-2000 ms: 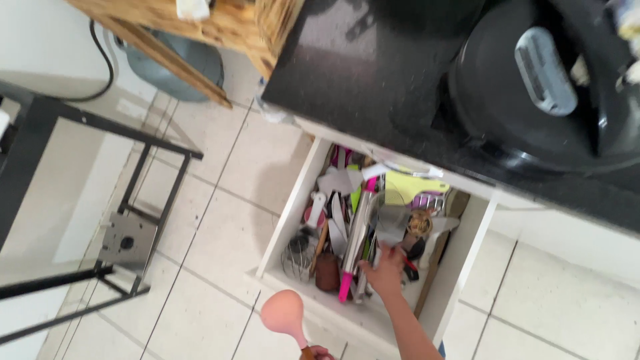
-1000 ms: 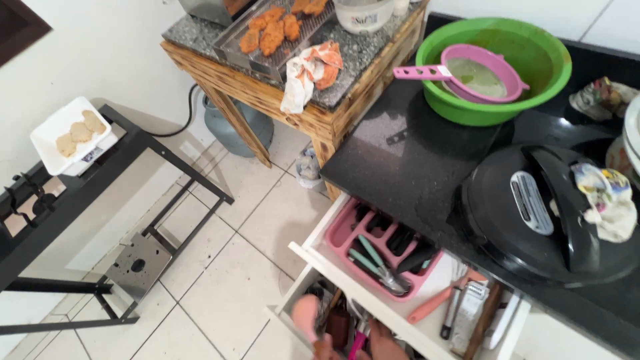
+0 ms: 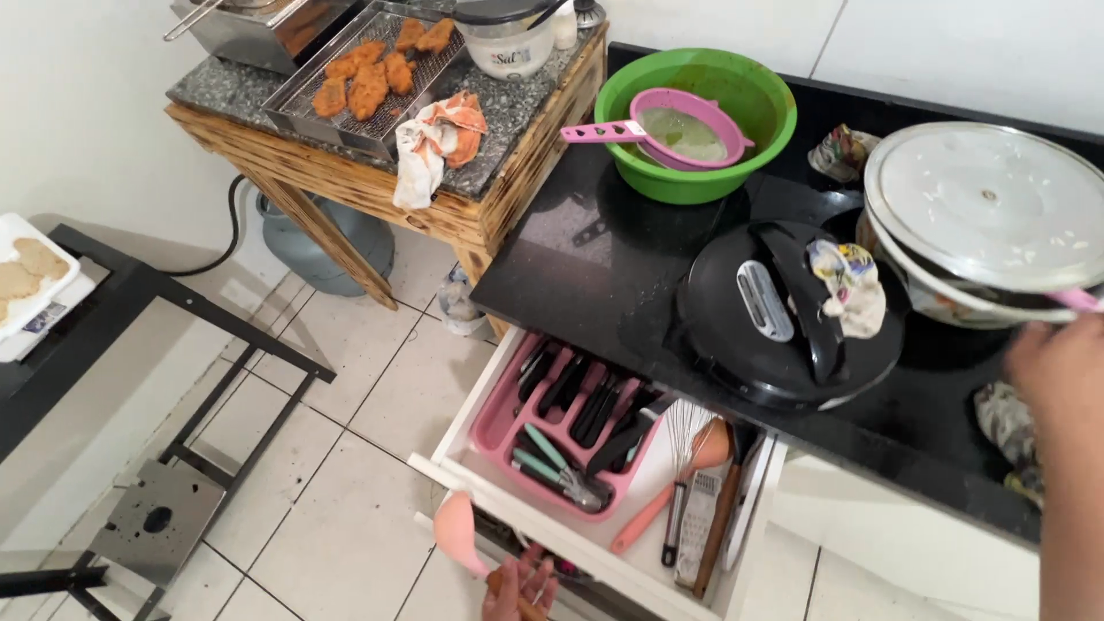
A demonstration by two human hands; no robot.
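Observation:
My left hand (image 3: 517, 588), low in the head view, holds the wooden handle of a pink ladle (image 3: 457, 530), its bowl beside the drawer front. At the right edge, my blurred right hand (image 3: 1056, 371) is by the rim of a large pot (image 3: 940, 297) covered by a metal lid (image 3: 992, 203). A pink utensil part (image 3: 1074, 299) shows at the rim, just above my fingers; whether I grip it is unclear. Below the counter, the open upper drawer (image 3: 552, 552) holds a pink cutlery tray (image 3: 492, 423), a whisk (image 3: 677, 500), a grater (image 3: 697, 526) and other utensils.
On the black counter (image 3: 552, 285) are a black lidded cooker (image 3: 707, 345), a green basin (image 3: 647, 181) with a pink sieve (image 3: 681, 134), and crumpled cloths. Breaded pieces lie on a rack (image 3: 302, 99) on the wooden table. A black metal frame (image 3: 259, 336) stands left.
My right hand has moved from the lower drawer up to the pot on the counter. The upper drawer now stands open above the lower one. The view has swung up.

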